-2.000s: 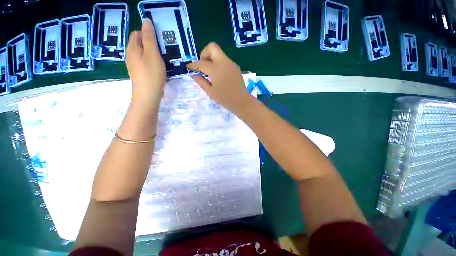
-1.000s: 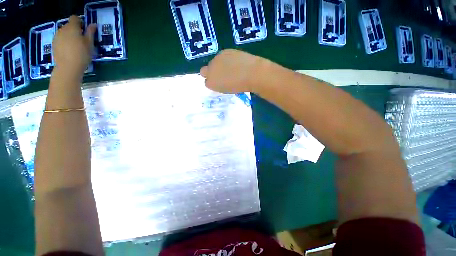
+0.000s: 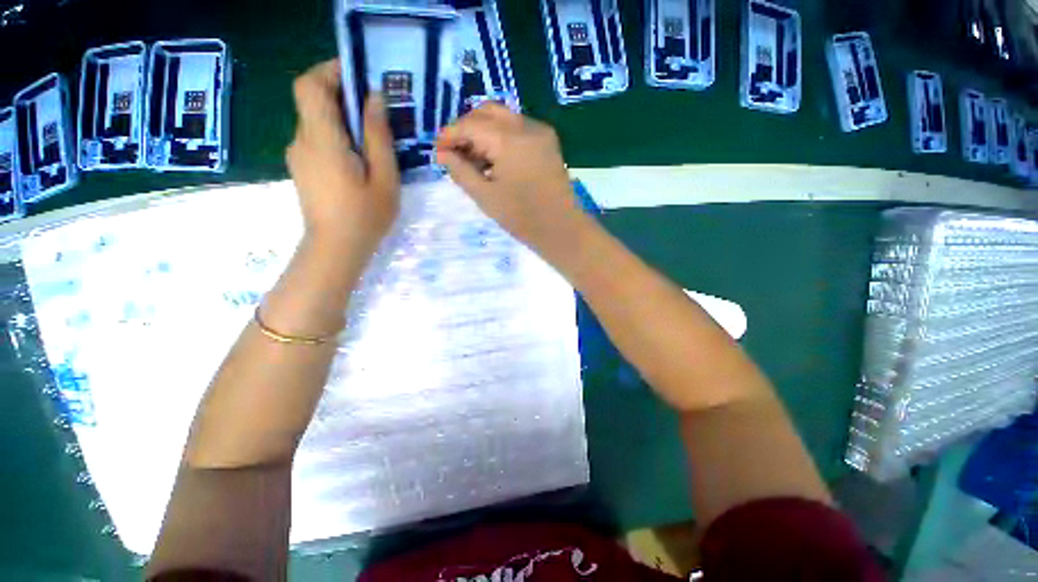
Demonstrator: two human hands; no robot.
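My left hand (image 3: 345,154) holds a light housing (image 3: 398,57) by its left side, raised above the far edge of the tray. The housing's open side faces me and shows dark insides with a small grid-patterned insert. My right hand (image 3: 501,159) is at the housing's lower right corner, with thumb and index fingertips pinched together. Whether a small part is between them cannot be seen. The large white blister tray (image 3: 455,387) lies below both forearms.
More light housings (image 3: 188,108) stand in a row beyond the pale edge strip (image 3: 728,188), left and right; one is partly behind the held housing. Stacked clear trays (image 3: 968,341) are at the right. A white scrap (image 3: 722,314) shows beside my right forearm. Blue film (image 3: 75,392) lies at the tray's left edge.
My left hand has moved right from the row with a housing now in it. My right hand has closed in on that housing's lower corner. The left row has a gap where a housing stood.
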